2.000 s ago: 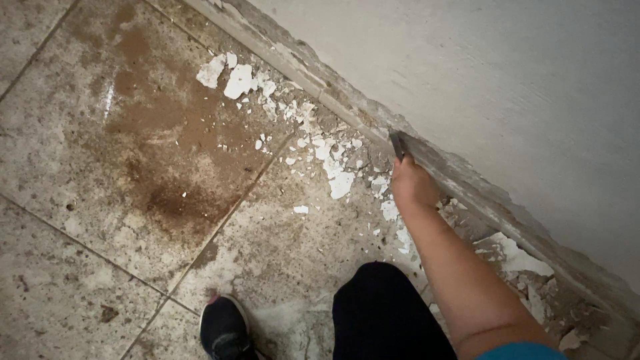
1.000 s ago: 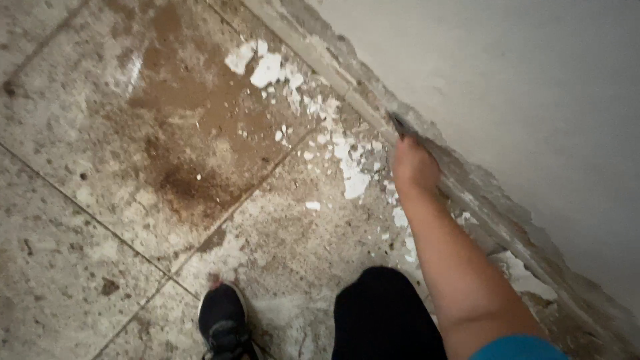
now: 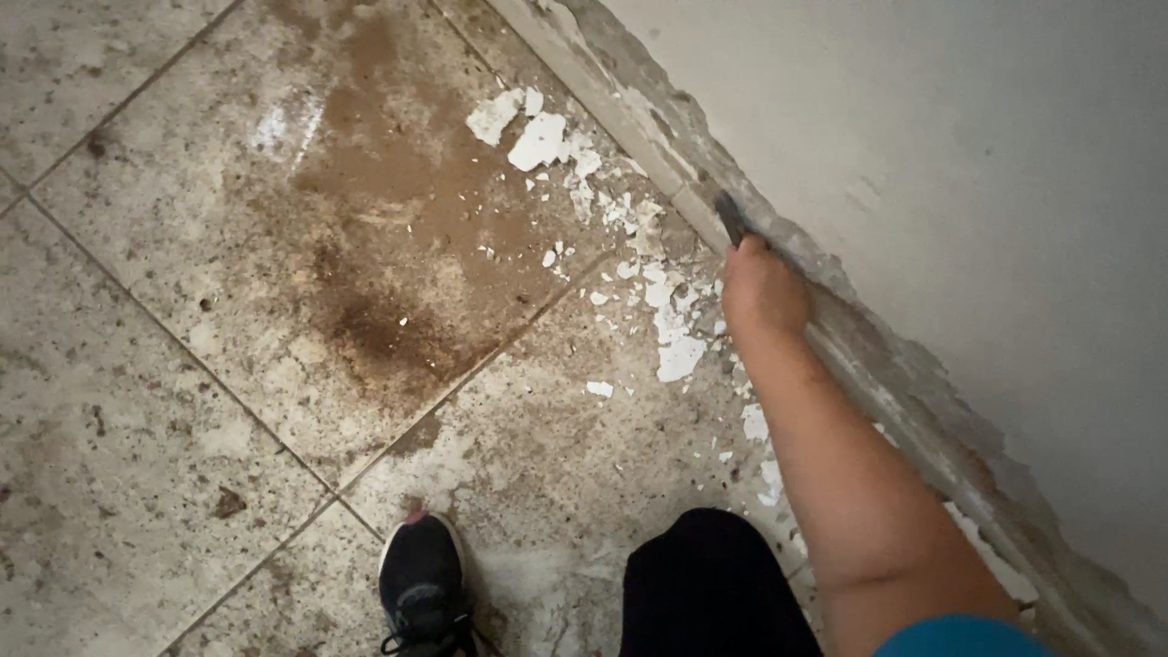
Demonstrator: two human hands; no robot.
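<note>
My right hand (image 3: 766,287) is closed around a dark, flat hand tool (image 3: 730,217), probably a scraper; most of it is hidden in my grip. The tool's exposed end touches or lies just over the rough, stripped strip at the foot of the wall (image 3: 844,315). White paint or plaster flakes (image 3: 680,351) lie scattered on the floor along the wall, left of my hand. My left hand is out of the picture.
Stained floor tiles (image 3: 228,347) with dark joints spread to the left, one bearing a brown dusty patch. The smooth grey wall (image 3: 912,164) rises at the right. My black shoe (image 3: 422,570) and black-clothed knee (image 3: 712,584) are at the bottom.
My right hand stays by the wall base with the tool in its grip, a small shift in its angle aside.
</note>
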